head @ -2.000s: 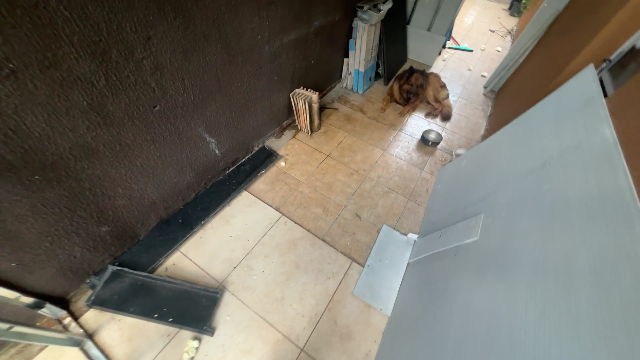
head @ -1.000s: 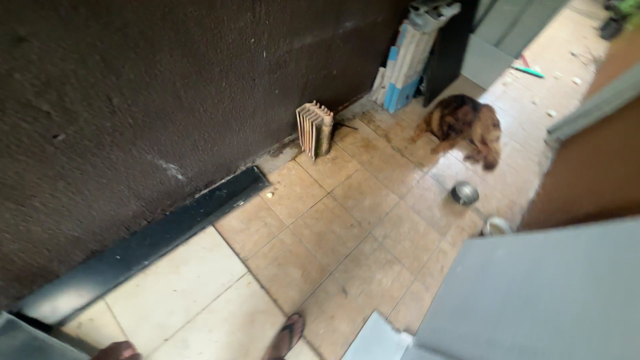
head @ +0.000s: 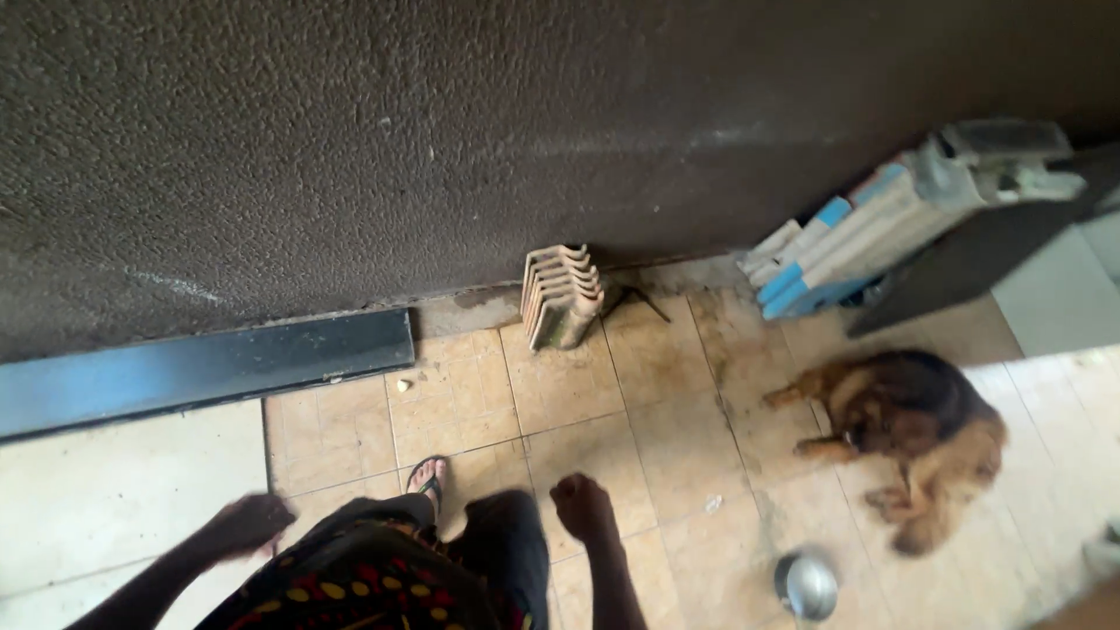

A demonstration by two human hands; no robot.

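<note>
My left hand hangs over the pale floor tiles at the lower left; it is blurred, its fingers look curled, and no held object shows. To the right of my legs, my right hand is closed in a loose fist above the tan tiles, touching nothing. Straight ahead, a stack of clay roof tiles stands on edge against the dark textured wall. A long black slab lies along the wall's foot to the left of it. My foot in a flip-flop shows between the hands.
A brown and black dog lies on the floor at the right. Near it stands a metal bowl. White and blue boxes or panels lean on the wall beside a dark board. A small dark metal piece lies behind the roof tiles.
The view has swung and come nearer to the roof tiles and the dog. Both hands have come into view. The large grey panel on the right has left the view.
</note>
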